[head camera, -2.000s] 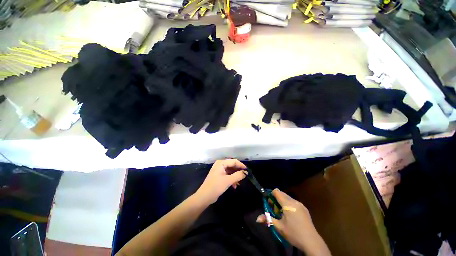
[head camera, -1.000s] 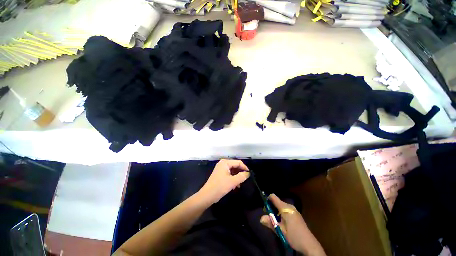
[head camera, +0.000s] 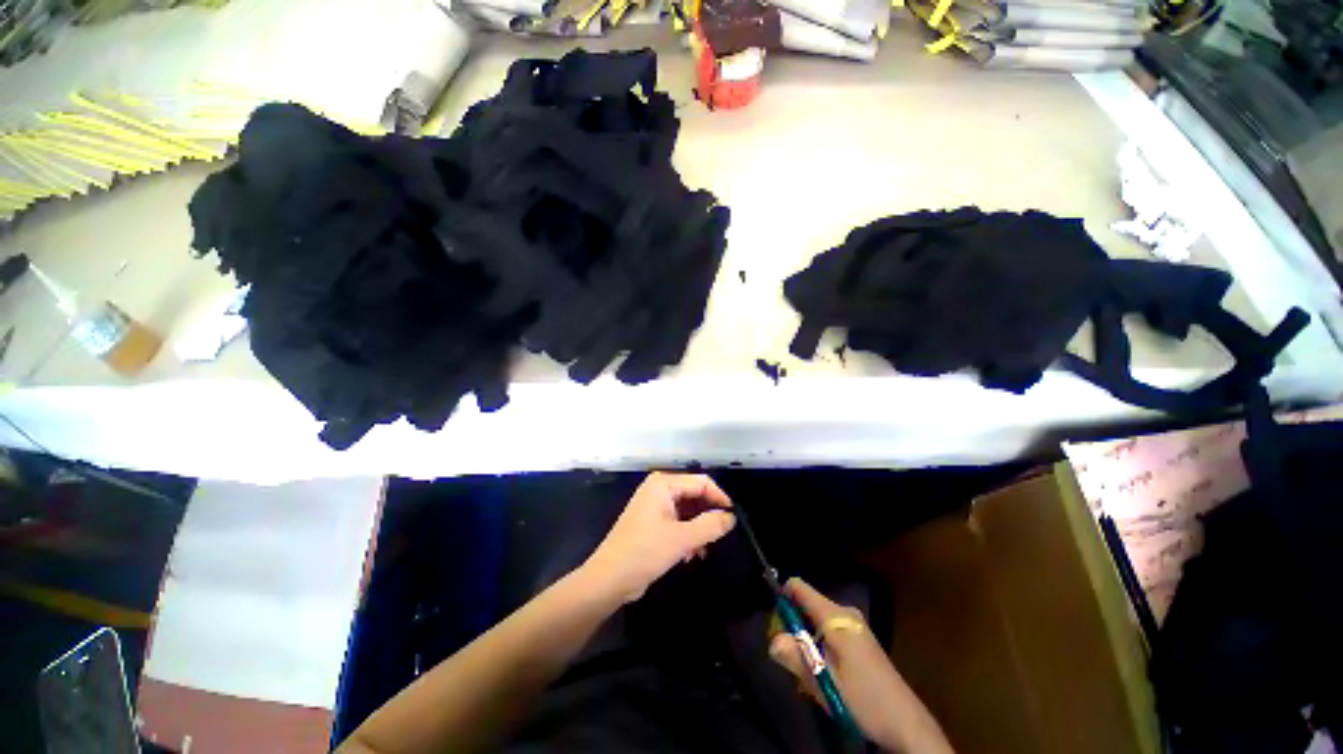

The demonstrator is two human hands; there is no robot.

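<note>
My right hand, with a yellow wrap on a finger, is shut on the green-handled scissors over my lap. Their narrow dark blades point up and left and reach the fingertips of my left hand. My left thumb and fingers are pinched together at the blade tips. Whatever they pinch is hard to tell against the dark clothing. A large heap of black pieces lies on the table at left. A smaller black heap lies to its right, with looped strips beside it.
The white table edge runs in front of my hands. An open cardboard box stands right of my lap, with black pieces beyond it. A phone is at lower left. A small amber bottle and a red object are on the table.
Since two seconds ago the scissor handles have come together and turned edge-on. My left hand keeps its pinch at the blade tips. The table view has shifted slightly.
</note>
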